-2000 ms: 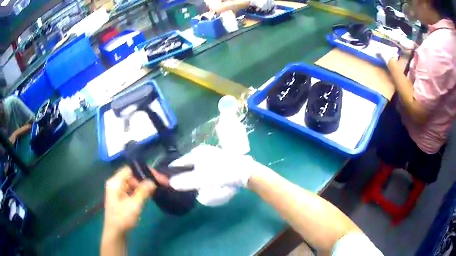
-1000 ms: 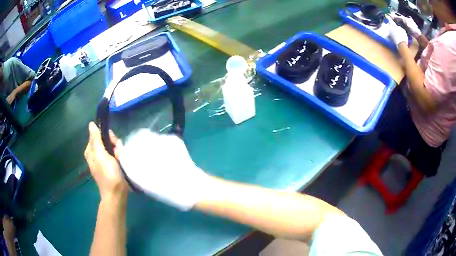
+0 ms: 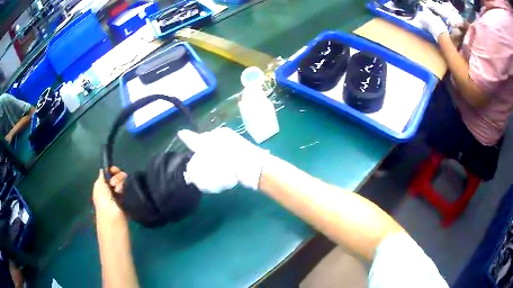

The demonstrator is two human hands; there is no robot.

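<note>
Black over-ear headphones [image 3: 160, 194] are held above the green bench, headband arching up and away, the ear cups low and close together. My bare left hand [image 3: 108, 188] grips them at the left side, where the headband meets a cup. My right hand [image 3: 222, 160], in a white glove, is at the right side of the cups, its fingers against or just beside them. Whether it grips them, or holds a cloth, cannot be told against the white glove. A blue tray [image 3: 209, 90] with white liner and a flat black case [image 3: 163, 64] lies behind the headband.
A white bottle [image 3: 259, 115] stands right of my gloved hand. A blue side tray [image 3: 360, 119] holds two shiny black ovals. A yellow guide bar [image 3: 225, 48] slants across the belt. A person in pink [image 3: 489, 84] is at right by a red stool [image 3: 444, 188].
The headphones have turned so that the dark cups now show between my hands. My gloved hand has moved right, from in front of the loop to beside the cups. The view has shifted slightly.
</note>
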